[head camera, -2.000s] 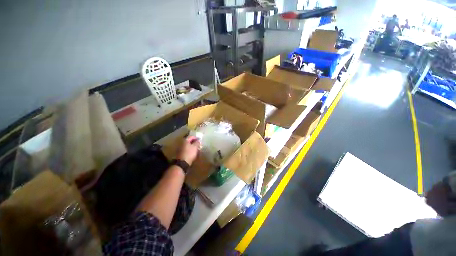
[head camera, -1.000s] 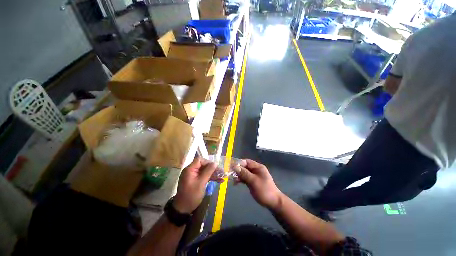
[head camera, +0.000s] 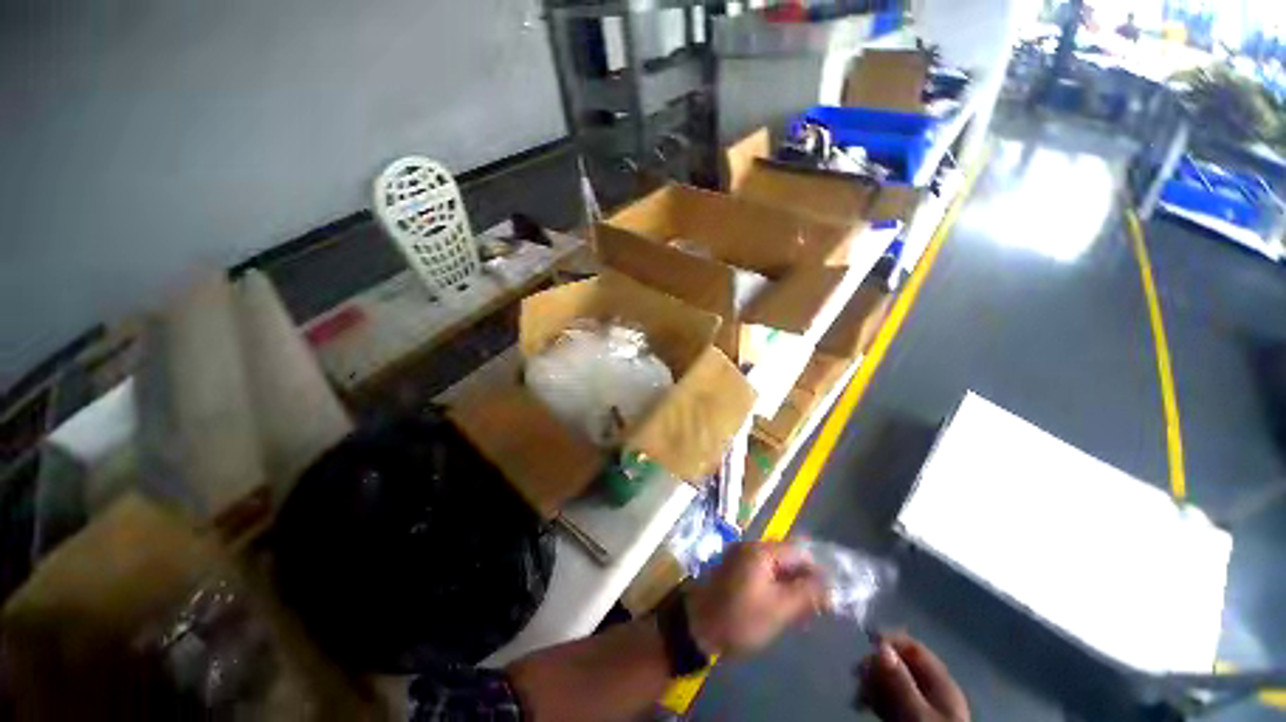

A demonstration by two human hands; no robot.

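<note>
My left hand (head camera: 759, 595), with a dark wristband, is at the lower middle, beyond the bench's front edge. It grips a small clear poly bag (head camera: 849, 576) by its left end. My right hand (head camera: 910, 680) is just below the bag, cut off by the lower picture edge and partly blurred; whether its fingers touch the bag cannot be told. An open cardboard carton (head camera: 694, 423) with whitish poly bags (head camera: 598, 375) inside stands on the bench to the left of my hands.
A black plastic bag (head camera: 409, 543) lies left of the carton. More open cartons (head camera: 783, 240) and a blue bin (head camera: 903, 141) stand farther along. A white chair-back-like lattice (head camera: 427, 226) stands behind. A white platform trolley (head camera: 1072, 543) is on the aisle floor at right.
The view has swung left. The small bag has moved away from between both hands' fingertips and now extends from my left hand. The person beside the trolley is out of view.
</note>
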